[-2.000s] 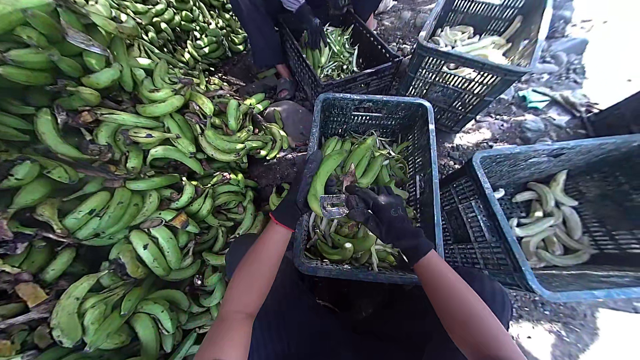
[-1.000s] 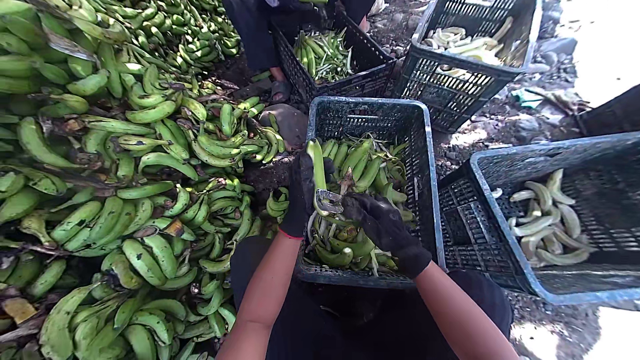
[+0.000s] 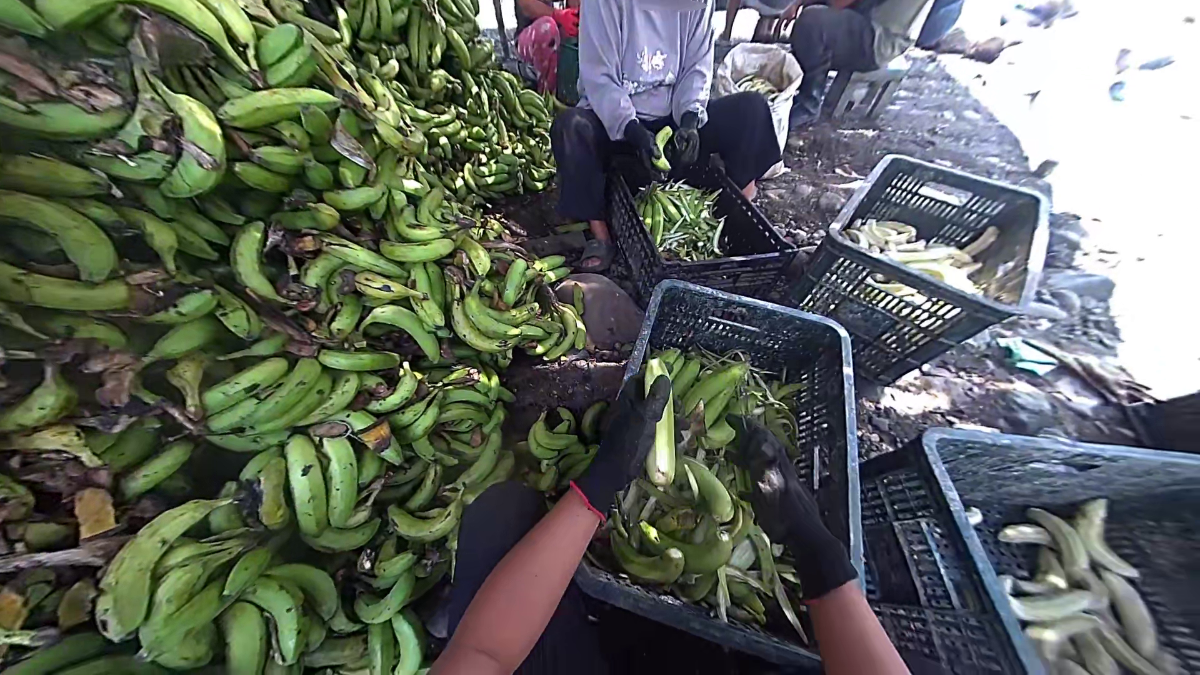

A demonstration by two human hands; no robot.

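Note:
My left hand (image 3: 630, 436), in a dark glove with a red band at the wrist, holds a partly peeled green plantain (image 3: 662, 431) upright over a dark plastic crate (image 3: 848, 441). To its right is my right hand (image 3: 783, 502), also gloved, with its fingers curled near the crate's middle; whether a tool is in it cannot be told. Beneath both hands the crate holds green plantains (image 3: 708, 553) and strips of peel (image 3: 764, 562).
A large heap of green plantains (image 3: 309, 394) fills the left. Crates of peeled plantains stand at the right (image 3: 937, 459) and upper right (image 3: 1041, 225). Ahead, a seated person (image 3: 647, 75) in dark gloves holds a plantain over another crate (image 3: 750, 267).
The plantain in my left hand now shows a pale peeled side. My right hand has moved away from it. The view has tilted up, showing the seated person's upper body.

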